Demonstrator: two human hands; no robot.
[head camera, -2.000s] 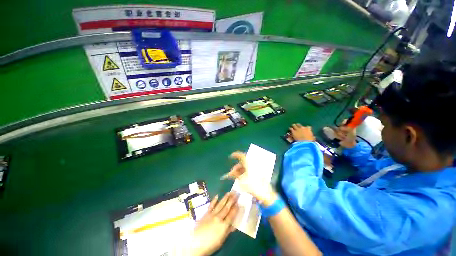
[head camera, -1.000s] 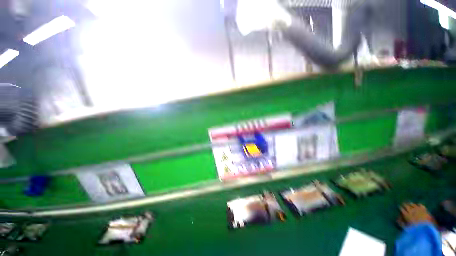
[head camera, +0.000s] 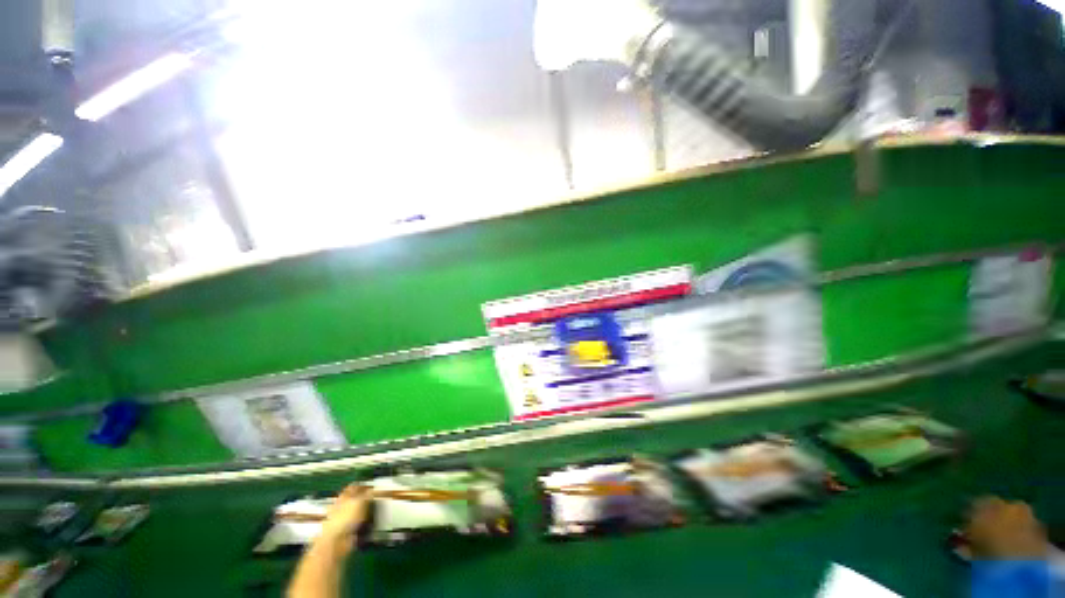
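My left hand (head camera: 343, 523) reaches up from the bottom edge, blurred, with its fingers closed on the left edge of a tablet assembly (head camera: 432, 505). This tablet lies at the far side of the bench, pale inside with an orange ribbon across it. Another tablet assembly (head camera: 286, 526) is just left of the hand, partly covered by it. My right hand is out of the picture. A corner of a white sheet (head camera: 862, 584) shows at the bottom edge; what holds it is not visible.
More open tablets (head camera: 605, 495) lie in a row to the right, and small ones (head camera: 115, 522) at far left. A coworker's hand (head camera: 1007, 529) with a blue sleeve is at lower right. Behind stands a green partition (head camera: 409, 403) with notices and a blue holder (head camera: 590, 343).
The view has swung up and left. My left hand has come into view at the back row, where a tablet now lies in a formerly bare gap. My right hand has left the picture.
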